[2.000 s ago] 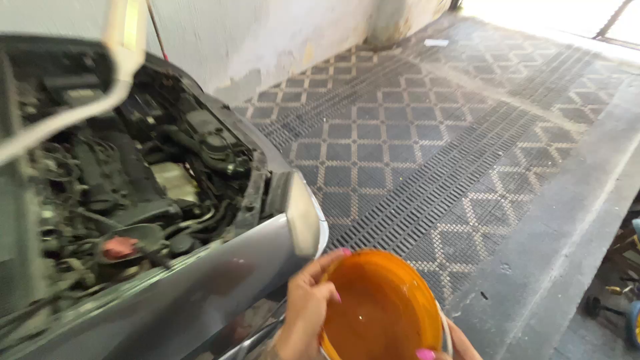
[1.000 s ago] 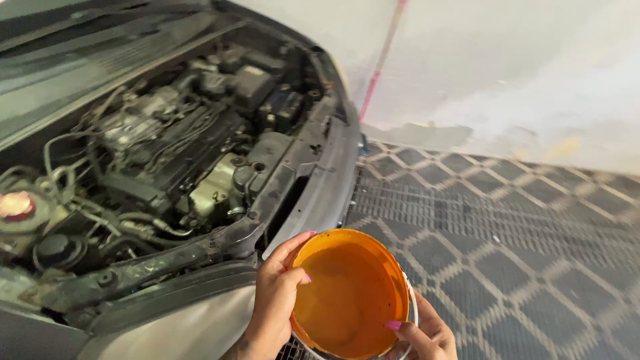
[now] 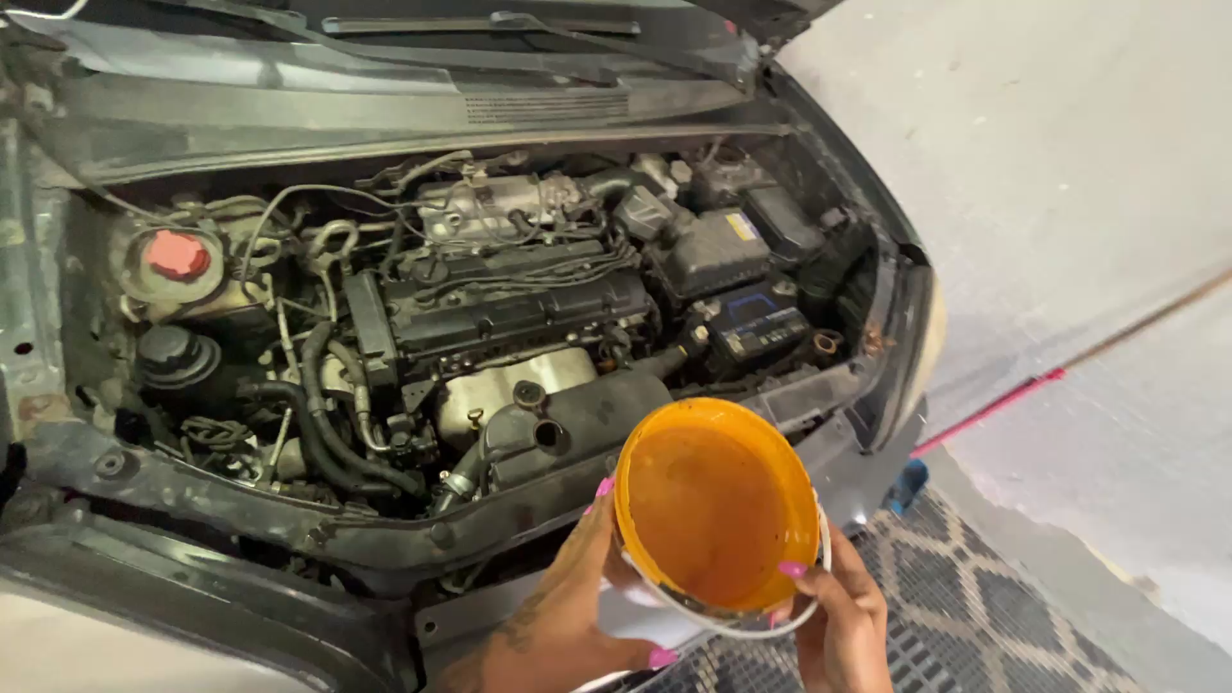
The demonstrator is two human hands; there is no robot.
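Note:
An orange plastic bucket with a white handle and liquid inside is held up in front of an open car engine bay. My left hand supports its left side, fingers along the wall and thumb low. My right hand grips its lower right rim, a finger over the edge beside the white handle. Behind the bucket lie the engine cover, a dark plastic duct with a round opening, and the car battery. A red cap tops a reservoir at the left.
The car's front crossmember runs just left of the bucket. A pale wall stands at the right, with a pink-and-brown pole against it. Patterned floor mats and a small blue object are below.
The view has swung left from the floor to face the engine bay. Both hands still hold the bucket, now over the car's front edge. My left thumb has left the rim.

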